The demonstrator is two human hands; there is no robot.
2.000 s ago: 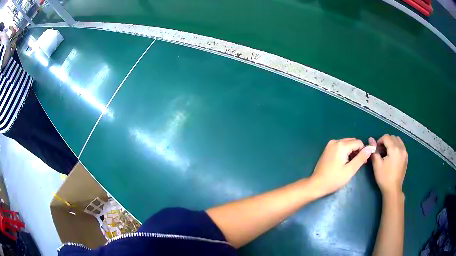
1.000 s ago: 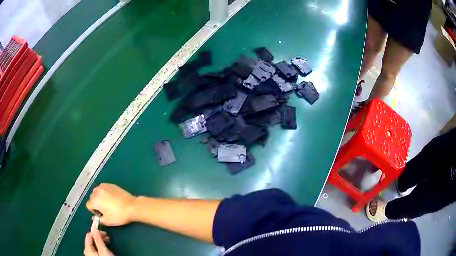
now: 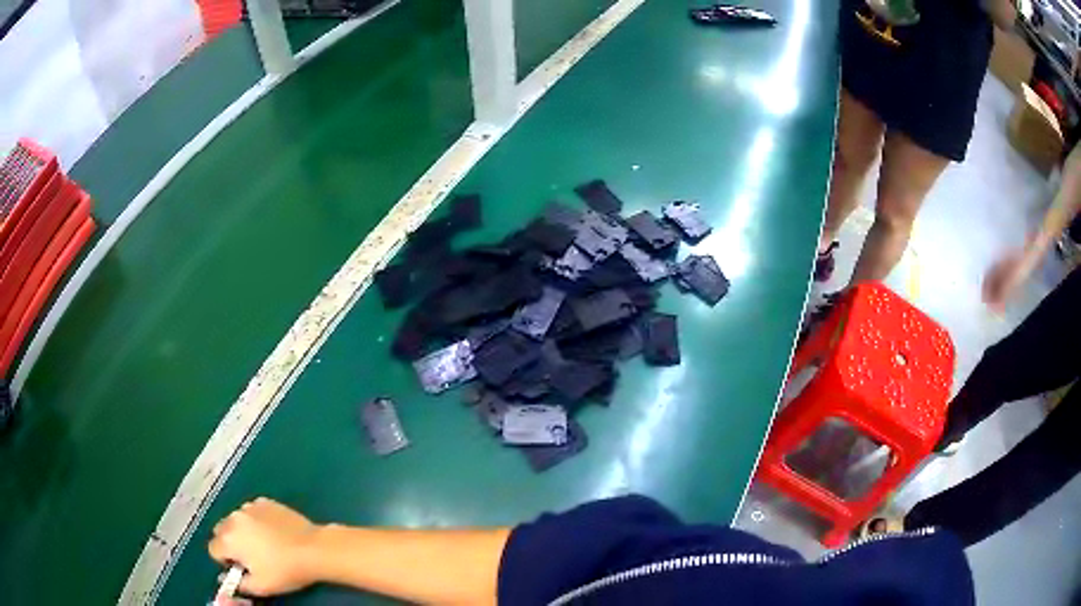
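Note:
My right hand [image 3: 263, 550] is at the bottom left over the green bench [image 3: 462, 491], with its fingers closed on a small pale piece [image 3: 230, 581]. What looks like a fingertip of my left hand [image 3: 234, 600] shows just below the piece; the rest of that hand is cut off by the bottom edge. A loose pile of thin black plastic parts [image 3: 539, 314] lies on the bench ahead of my right arm. One grey part [image 3: 384, 426] lies apart, nearer my hand.
A pale metal rail [image 3: 296, 327] with an upright post [image 3: 491, 59] runs left of the pile. Stacked red trays [image 3: 42, 255] stand far left. A red stool [image 3: 883, 397] and a person's legs [image 3: 883, 201] are right of the bench. Another person's hand [image 3: 1008, 278] shows farther right.
The view has tilted, so the pile sits lower and more of the post shows. My left hand has mostly slipped below the picture. My right hand still pinches the pale piece.

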